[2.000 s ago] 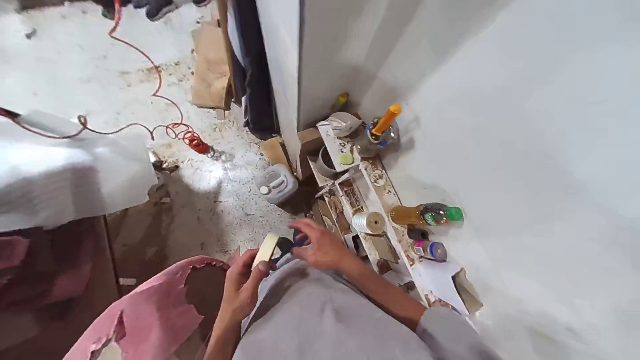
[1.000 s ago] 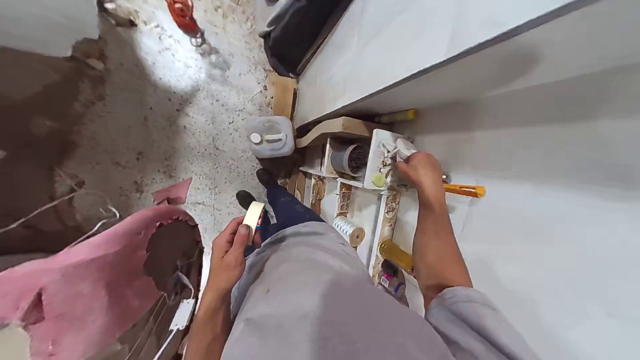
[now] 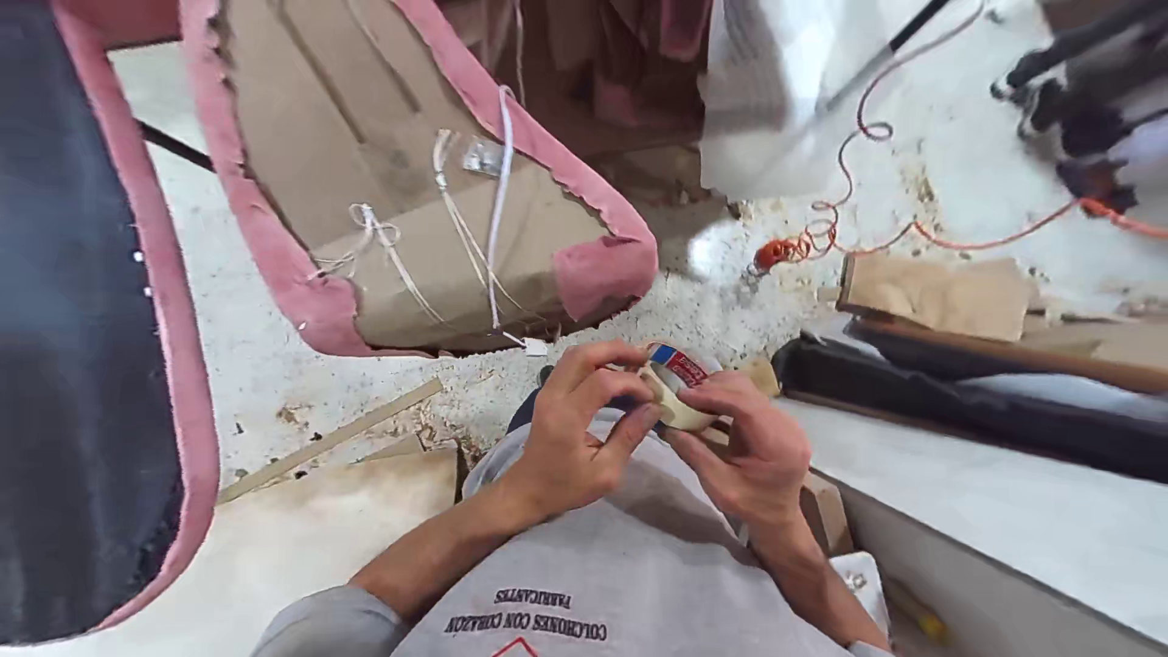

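A roll of masking tape (image 3: 680, 411) with a blue and red printed core is held in front of my shirt. My right hand (image 3: 753, 447) grips the roll from the right, thumb at its core opening. My left hand (image 3: 584, 429) is at the roll's left side, thumb and fingertips pinched close together by its edge; whether they hold a tape end cannot be told. Beyond my hands stands an upholstered piece with pink fabric edging (image 3: 607, 278) and a brown backing (image 3: 411, 182). White cords (image 3: 500, 201) and a small clear bag (image 3: 484, 156) are on its backing.
A dark panel with pink edging (image 3: 91, 319) stands at the left. On the floor are a wooden strip (image 3: 338, 438), a coiled orange hose (image 3: 794, 248) and cardboard (image 3: 940, 292). A long black-covered piece (image 3: 967, 411) and a white ledge (image 3: 985, 511) are at the right.
My right hand was at the shelf items one second ago and is now on the tape roll. The view has swung widely to the pink-edged pieces.
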